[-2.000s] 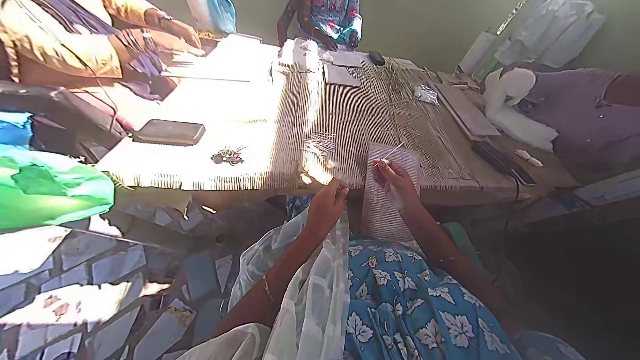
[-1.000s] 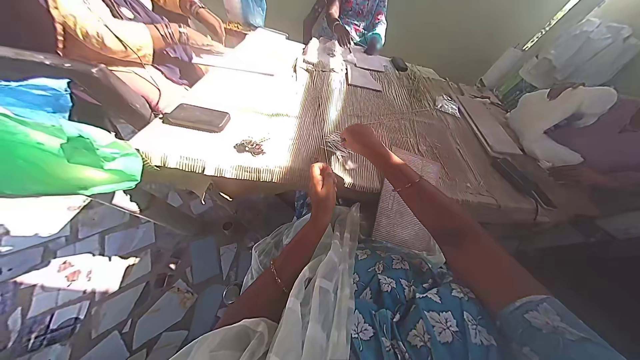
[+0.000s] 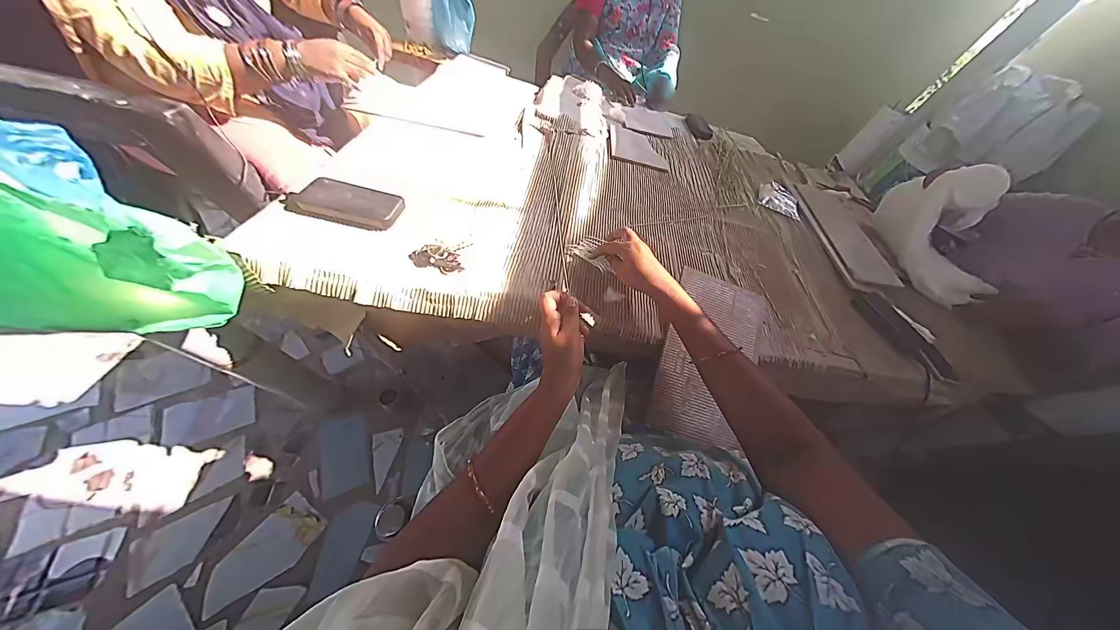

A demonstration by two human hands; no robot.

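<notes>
My left hand [image 3: 563, 337] is closed near the front edge of the ribbed mat [image 3: 472, 302], and a thin stick or strand rises from its fingers; which of the two cannot be told. Just above and to its right, my right hand [image 3: 632, 261] pinches a small bundle of thin pale strands [image 3: 593, 252] over the mat. A ribbed pale board or sheet [image 3: 713, 350] lies partly under my right forearm, sloping off the table edge towards my lap. Left of my hands a small tangled pile [image 3: 440, 257] rests on the mat.
A dark phone-like case [image 3: 346, 203] lies on the left of the table, beside a green plastic bag [image 3: 131, 262]. Crumpled foil [image 3: 778, 199], a long board [image 3: 844, 236] and a dark flat object [image 3: 901, 337] lie right. Other people's hands [image 3: 337, 61] work across the table.
My right hand has moved from over the ribbed sheet to the left, beside my left hand. It held a thin pale stick two seconds ago; now pale strands are in its fingers.
</notes>
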